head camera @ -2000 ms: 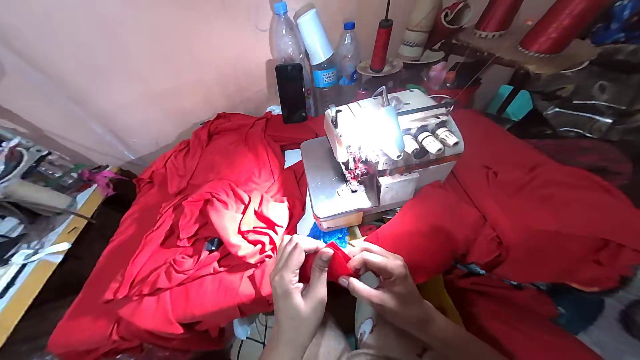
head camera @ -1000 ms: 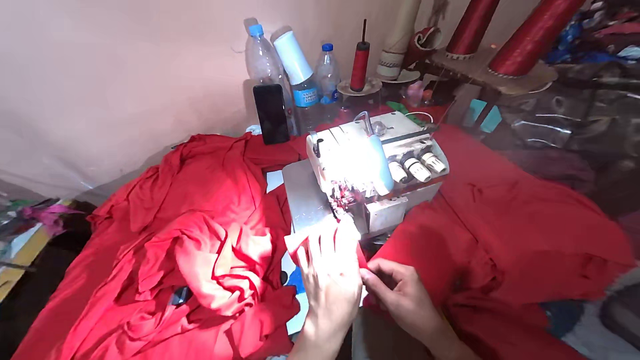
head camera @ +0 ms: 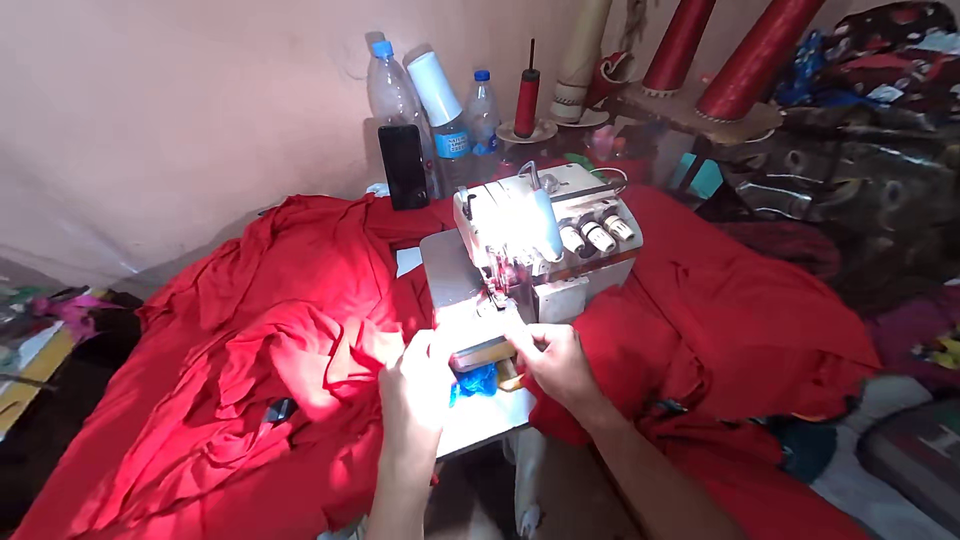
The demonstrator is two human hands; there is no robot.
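Note:
A white overlock sewing machine (head camera: pixel 551 289) stands on the table, its lamp glaring over the needle area. My left hand (head camera: pixel 412 382) is at the front left of the machine's bed, beside bunched red fabric (head camera: pixel 300 360); glare and the hand's back hide whether its fingers grip anything. At the front right corner of the bed is my right hand (head camera: pixel 553 364), thumb and fingers close together near the presser foot, with red cloth (head camera: pixel 622 352) under and beside it. What lies between those fingertips is too bright to tell. A blue crumpled piece (head camera: pixel 478 380) shows below the bed.
Behind the machine are a black smartphone (head camera: pixel 405 166), plastic bottles (head camera: pixel 482 112), a small red thread spool (head camera: pixel 527 103) and large red thread cones (head camera: pixel 757 64) on a stand. More red fabric (head camera: pixel 750 330) lies right. A yellow-edged surface (head camera: pixel 30 375) is at far left.
Two seconds ago both hands held a red piece together in front of the machine. Now they are apart, the left at the bed's front left, the right closer to the presser foot.

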